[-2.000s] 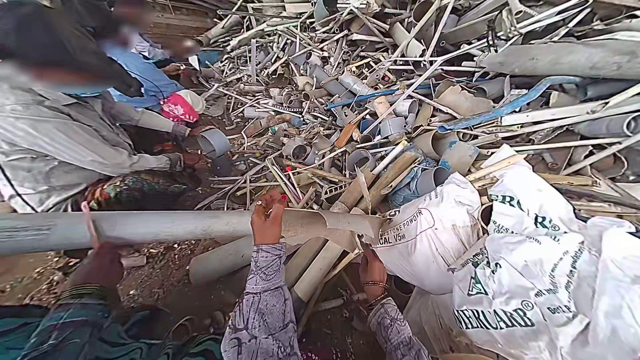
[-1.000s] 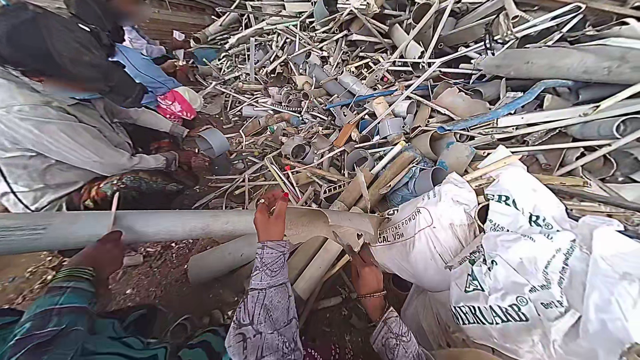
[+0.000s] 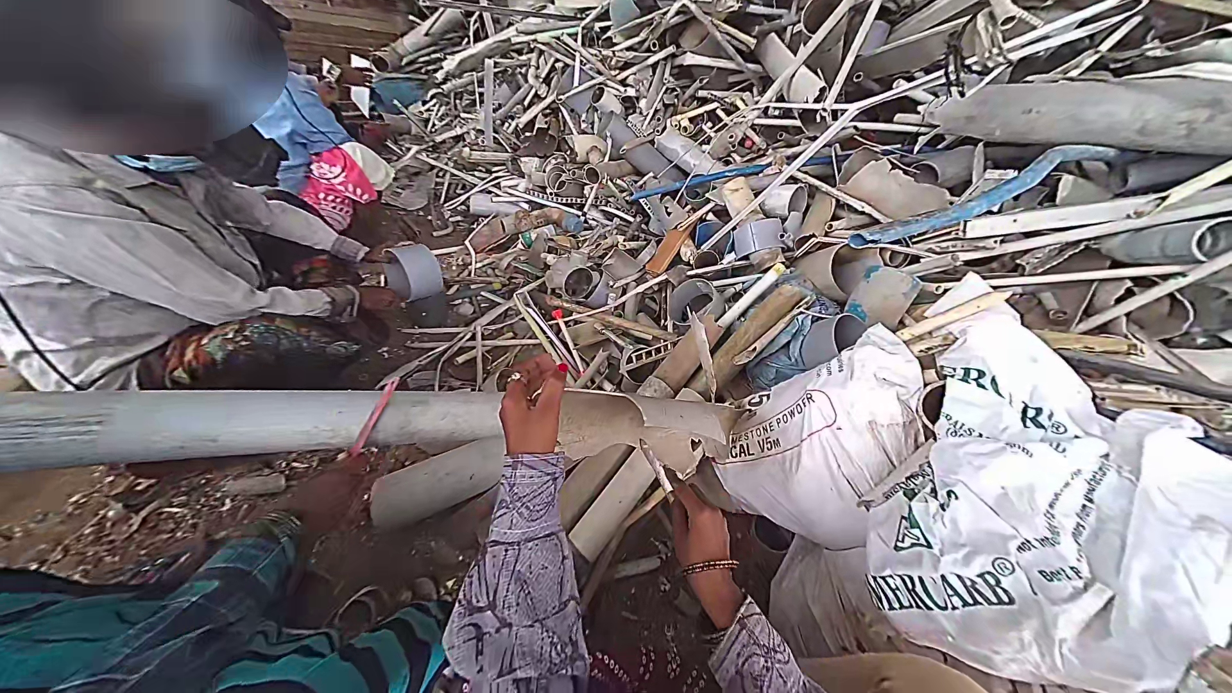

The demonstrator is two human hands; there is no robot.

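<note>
A long grey plastic pipe [image 3: 241, 419] lies across the view from the left edge, its right end split and jagged. My left hand [image 3: 532, 404], with a ring and red nail polish, rests on top of the pipe, fingers bent over it. Just below the broken end, my right hand [image 3: 703, 534] holds a thin pointed tool, perhaps a knife [image 3: 656, 469], its tip up near the torn edge. Beneath the pipe lies a shorter grey pipe [image 3: 438, 486].
A co-worker's hand [image 3: 332, 491] near the pipe holds a pinkish strip [image 3: 373, 419]. Another person [image 3: 125, 250] at left holds a grey pipe ring [image 3: 416, 272]. Scrap pipes [image 3: 683, 149] are heaped behind. White woven sacks [image 3: 1039, 520] stand at right.
My right hand has moved down from the broken pipe end, and the pointed tool now shows. My left hand stays on the pipe. The co-worker's hand has shifted slightly along the pipe.
</note>
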